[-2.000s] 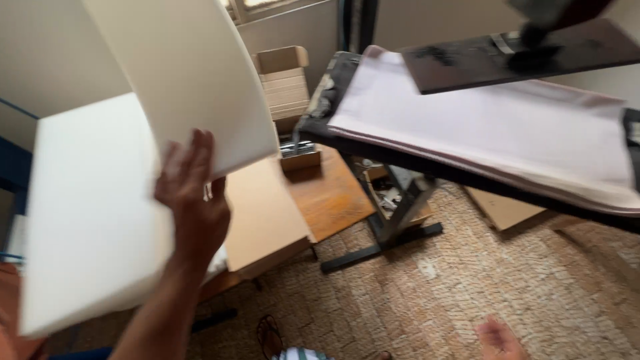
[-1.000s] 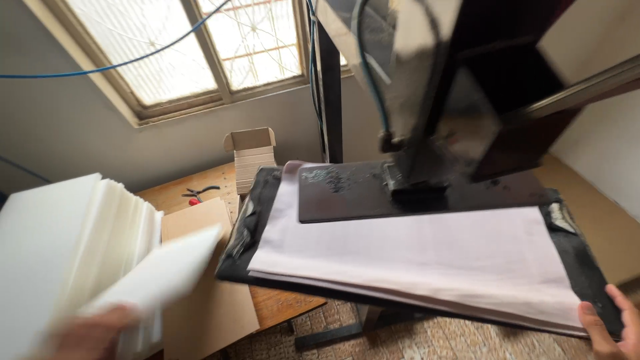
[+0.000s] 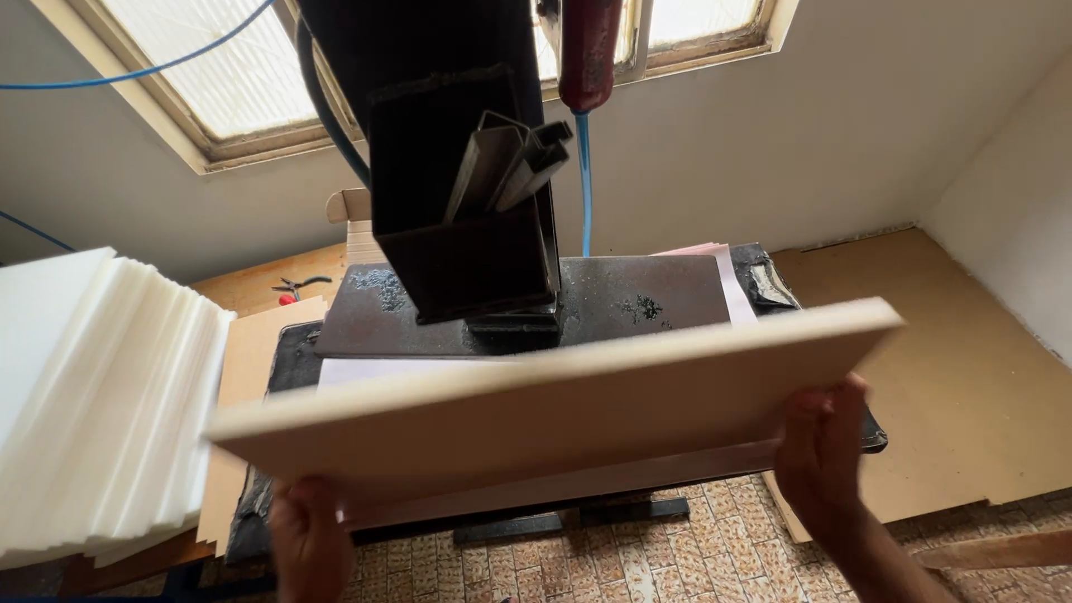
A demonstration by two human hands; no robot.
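Note:
A white foam sheet point(image 3: 553, 410) is held on edge between my two hands, tilted up toward the right, above the near side of a black padded machine bed point(image 3: 289, 360). My left hand point(image 3: 310, 532) grips its lower left corner and my right hand point(image 3: 825, 452) its right end. Pale pinkish fabric or sheets point(image 3: 733, 289) lie on the bed, mostly hidden behind the foam. Over them sits a dark metal plate point(image 3: 662, 293), joined to the black machine head point(image 3: 469, 268). At the left stands a stack of white foam sheets point(image 3: 100, 402).
Brown cardboard sheets point(image 3: 251, 360), pliers point(image 3: 301, 283) and an open cardboard box point(image 3: 356, 226) are on the wooden table point(image 3: 251, 280) at left. A red handle point(image 3: 589, 59) with a blue hose hangs near the machine. More cardboard point(image 3: 938, 402) lies at right.
My left hand has brought a foam sheet from the stack at left across to the front of the machine bed. My right hand, at the bed's corner one second ago, now holds the sheet's other end.

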